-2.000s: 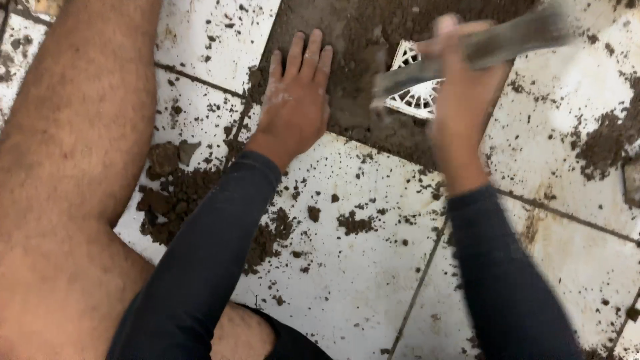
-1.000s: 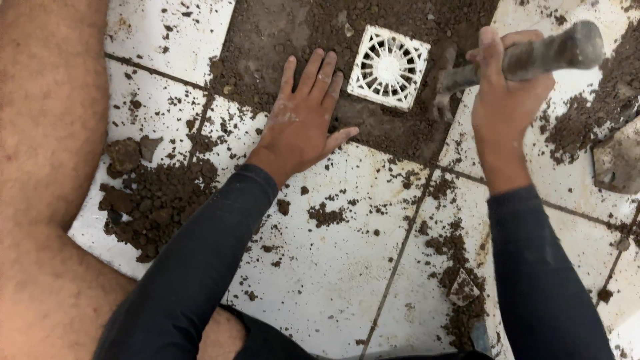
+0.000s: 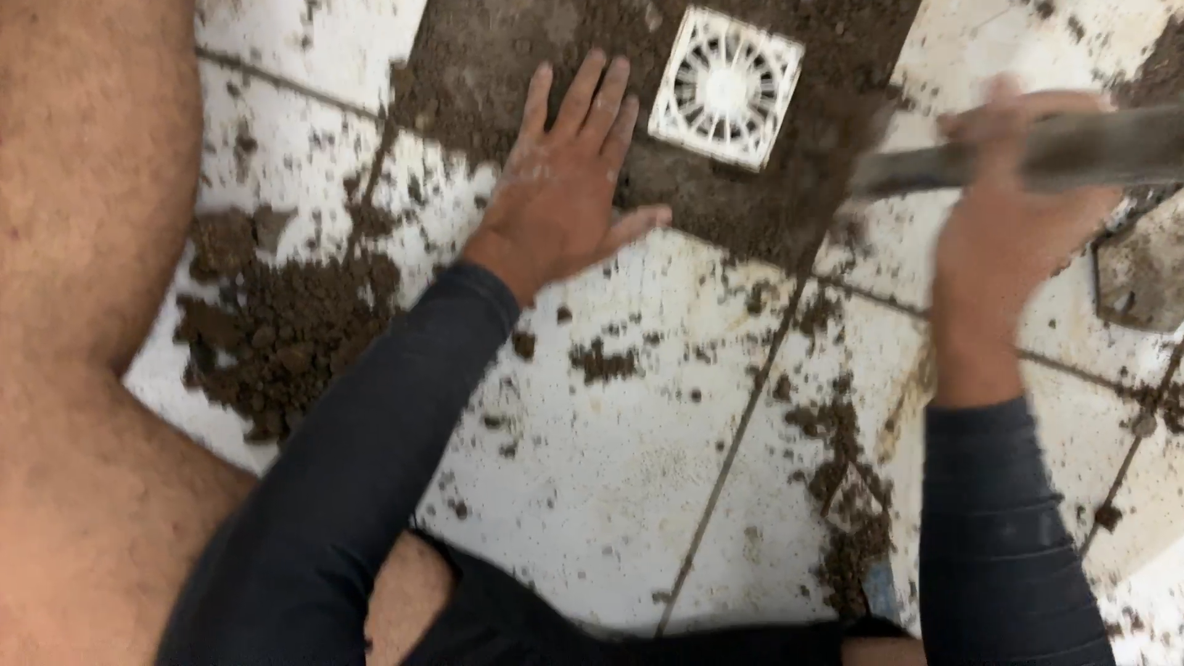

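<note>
My left hand lies palm down, fingers spread, at the near edge of a square patch of dark dirt where a floor tile is absent. A square white floor drain grate sits in that patch, just right of my left fingertips and not touched by them. On the right, my right hand is closed around a long tool with a thick grey handle. The tool is blurred by motion, and its narrower end points left toward the patch's right edge, so its kind is unclear.
White floor tiles with dark joints surround the patch, strewn with crumbs of dirt. A heap of loose dirt lies beside my bent leg at the left. More dirt trails at the lower right. A broken piece rests at the right edge.
My right hand and the tool have moved from over the grate to its right, uncovering the grate. My left hand still lies spread on the floor. The view has shifted somewhat.
</note>
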